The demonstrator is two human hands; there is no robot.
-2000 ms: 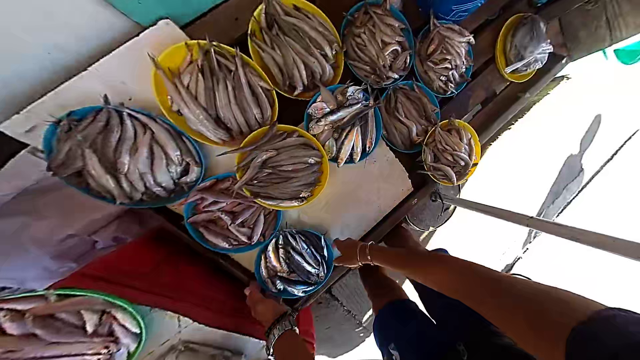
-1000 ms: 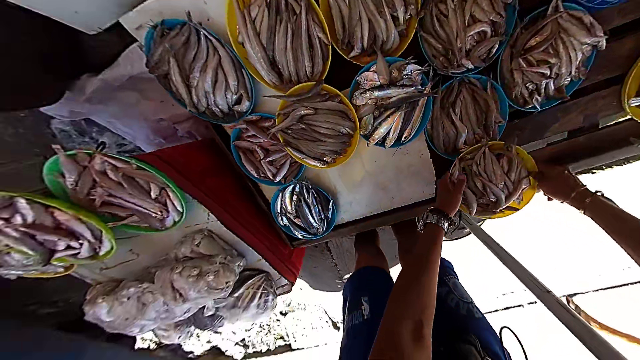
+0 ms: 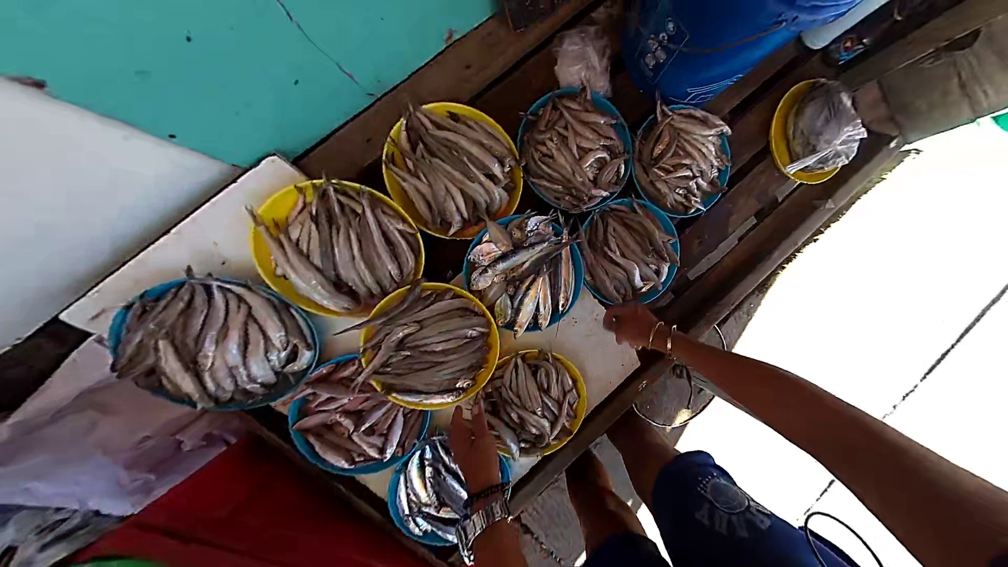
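Note:
My left hand (image 3: 472,442), with a metal watch at the wrist, reaches over the blue bowl of silvery fish (image 3: 429,490). Its fingers point up between the yellow bowl of slender fish (image 3: 431,345) and the smaller yellow bowl of fish (image 3: 535,402); whether they touch a rim is unclear. Two bangles circle the wrist of my right hand (image 3: 632,324), which is just below the blue bowl of slender fish (image 3: 630,250), its fingers bent and partly hidden. Left of that bowl is a blue bowl of mixed fish (image 3: 524,272). A blue bowl of pinkish fish (image 3: 356,417) lies lower left.
More fish bowls crowd the white board (image 3: 213,240) and dark wooden slats (image 3: 720,236). A blue container (image 3: 701,47) stands at the back. At right, another person's arm (image 3: 937,90) meets a yellow bowl with a plastic bag (image 3: 781,130). Red cloth (image 3: 252,504) hangs at lower left.
The small yellow bowl, between both hands at the far right one second ago, now sits beside the silvery fish bowl. My hands are apart and off its right side. The view has shifted.

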